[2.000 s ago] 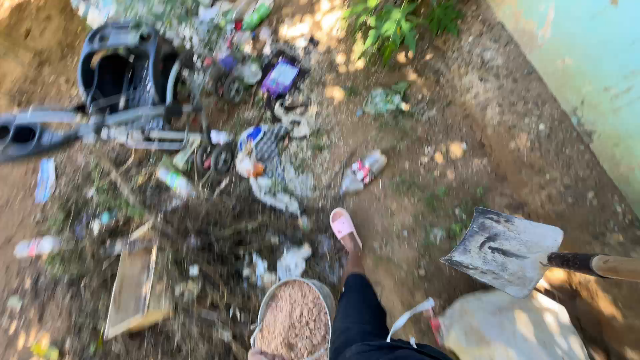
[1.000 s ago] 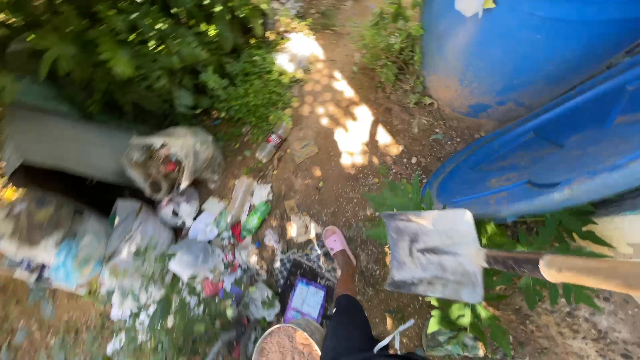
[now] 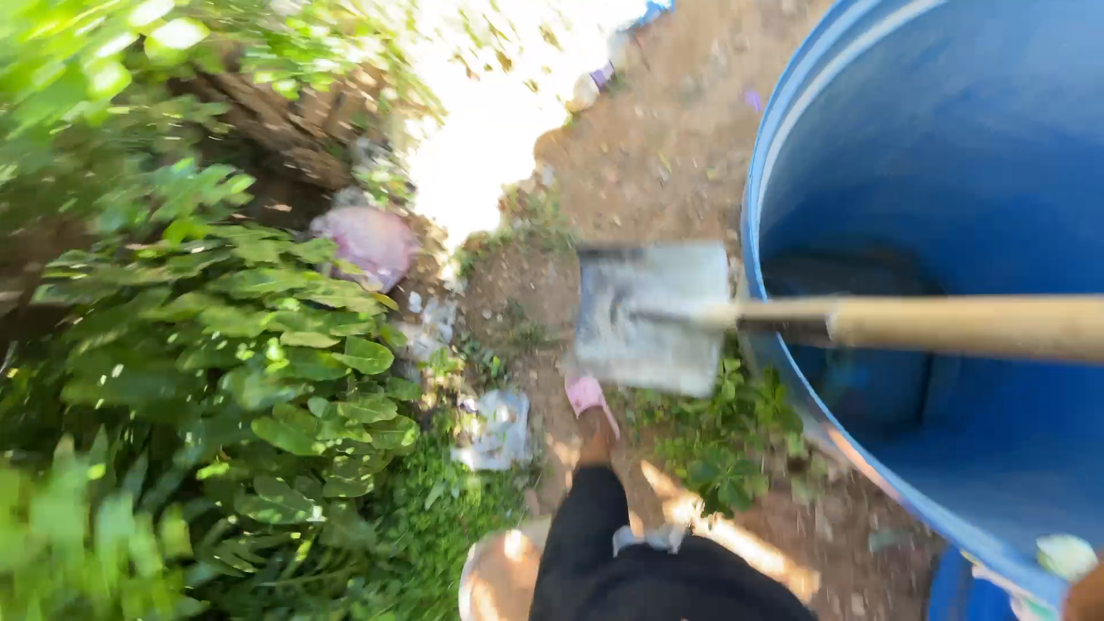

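Observation:
A shovel reaches in from the right edge, its wooden handle (image 3: 957, 323) crossing the mouth of a large blue plastic barrel (image 3: 768, 112). Its flat, worn metal blade (image 3: 647, 345) hangs over the dirt path, face up and smeared with pale residue. Neither of my hands can be made out, so what holds the shovel is hidden past the right edge. Low in the view, a bucket (image 3: 473, 582) shows partly beside my dark-clothed leg, its contents blurred. A small brown patch at the bottom right corner is too cropped to name.
Leafy green plants (image 3: 328, 405) crowd the left side. A pinkish plastic bag (image 3: 371, 246) and a crumpled whitish wrapper (image 3: 500, 431) lie along the path's left edge. My foot in a pink sandal (image 3: 586, 397) is on the dirt. Low weeds (image 3: 729, 440) grow beside the barrel.
The view has moved along the path from the littered ground to the open-mouthed blue barrel. The shovel has stayed raised at the right, and its handle now passes across the barrel's mouth.

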